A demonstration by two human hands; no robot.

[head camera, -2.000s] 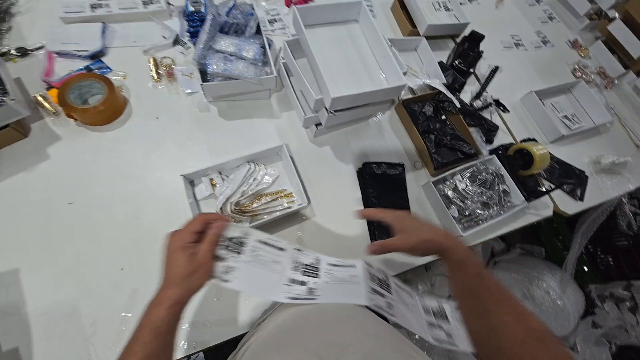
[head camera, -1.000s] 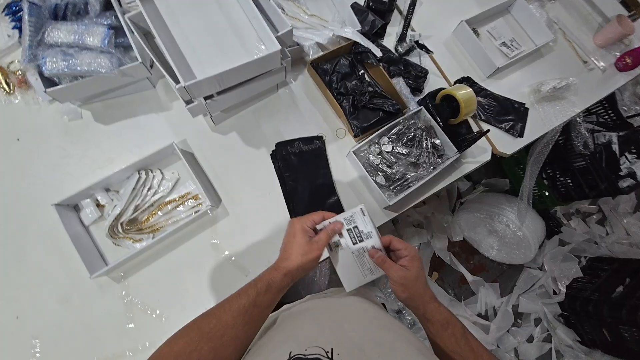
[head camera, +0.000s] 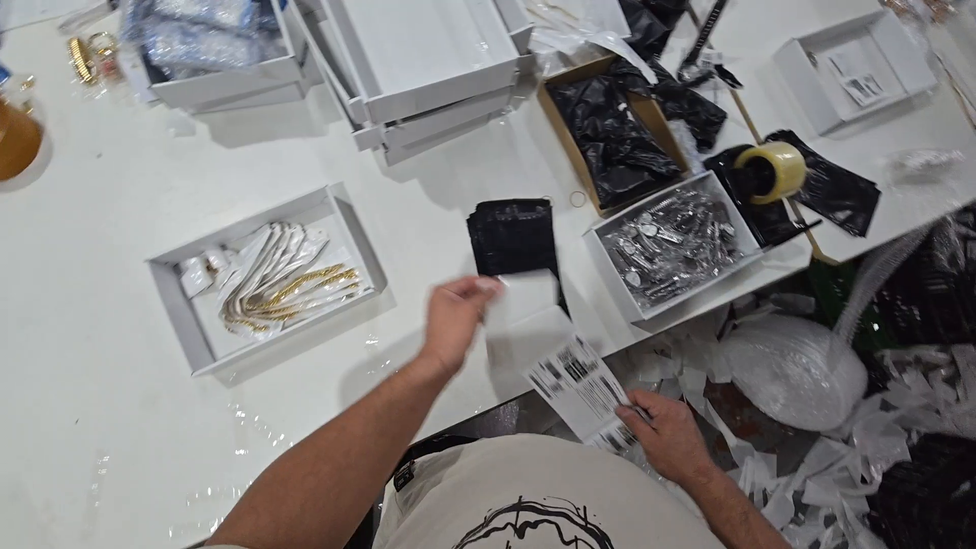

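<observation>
My right hand [head camera: 663, 431] grips the lower end of a strip of printed paper labels [head camera: 583, 381] at the table's front edge. The strip stretches up and left, with a blank pale part near my left hand [head camera: 461, 316], whose thumb and fingertips are pinched at its upper left edge; blur hides how firm that hold is. A stack of black plastic bags [head camera: 512, 236] lies just beyond, partly covered by the paper. On the left, a white box [head camera: 171, 313] holds gold-coloured chains [head camera: 305, 293] in clear plastic sleeves. The white box [head camera: 667, 301] at right contains many small wrapped metallic items [head camera: 671, 244].
Behind are stacked white box trays [head camera: 450, 95], a box of bubble-wrapped packets [head camera: 229, 95], and a cardboard box [head camera: 568, 141] of black plastic. A clear tape roll [head camera: 781, 171] stands at right. Beyond the table edge, paper scraps [head camera: 823, 488] and bubble wrap [head camera: 793, 377] lie below.
The strip was stretched between my hands, then gathered small a second ago, and is now spread out again. My left hand has moved up and away from my right hand. The view has shifted.
</observation>
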